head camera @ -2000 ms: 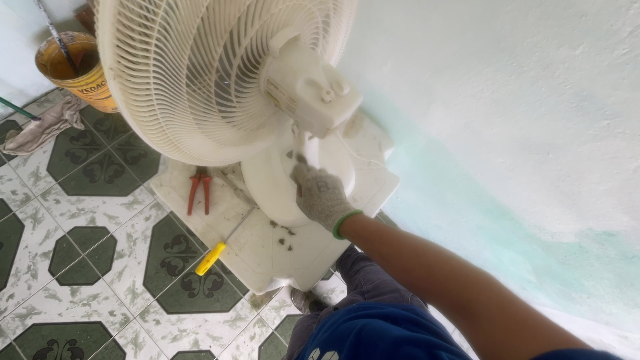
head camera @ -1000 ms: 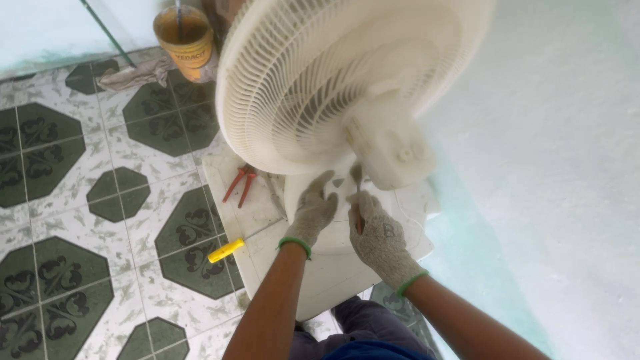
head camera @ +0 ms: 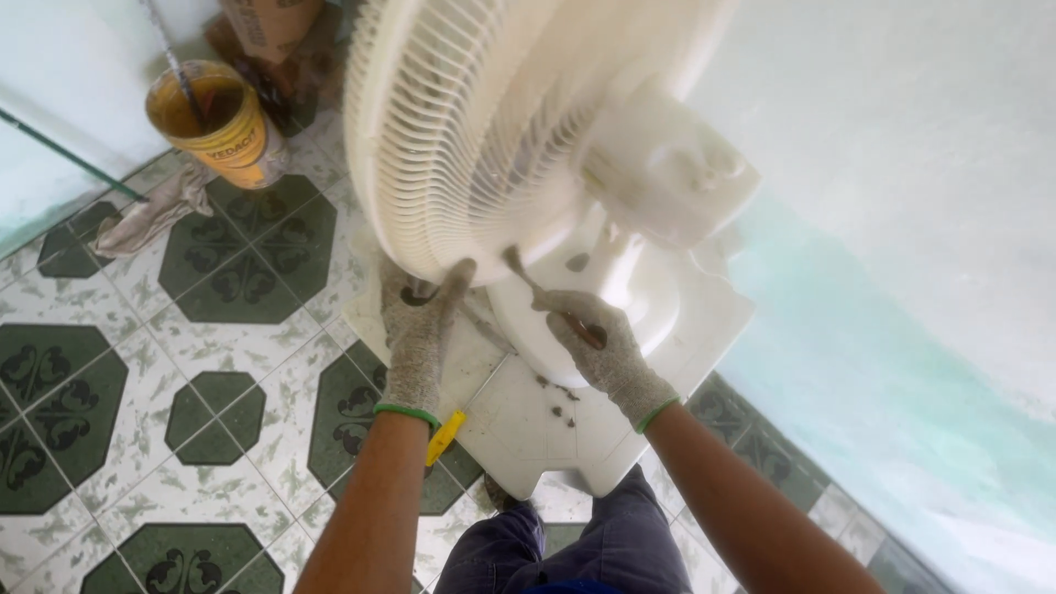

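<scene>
A white fan [head camera: 437,165] with a slatted guard and a motor housing [head camera: 672,169] stands on a round base [head camera: 544,330] on a white plastic stool [head camera: 528,437]. My gloved left hand [head camera: 417,322] grips the lower rim of the guard. In my gloved right hand [head camera: 598,342] is a small brush [head camera: 528,276], its dark tip close to the guard's lower edge. Beside my left wrist, a yellow-handled screwdriver [head camera: 447,437] lies at the stool's edge. Dark bits of dirt [head camera: 558,410] are scattered on the stool top.
A yellow bucket [head camera: 235,148] holding a stick stands at the upper left. Near it, a rag [head camera: 153,214] lies on the tiled floor at the foot of a green pole [head camera: 74,157]. A cardboard box [head camera: 272,29] is behind the bucket. The painted wall [head camera: 907,247] runs along the right.
My left hand, out of sight two seconds ago, has moved from beside the fan's stand to the guard's rim. My right hand has moved the brush from the stand toward the guard. The fan is tilted differently.
</scene>
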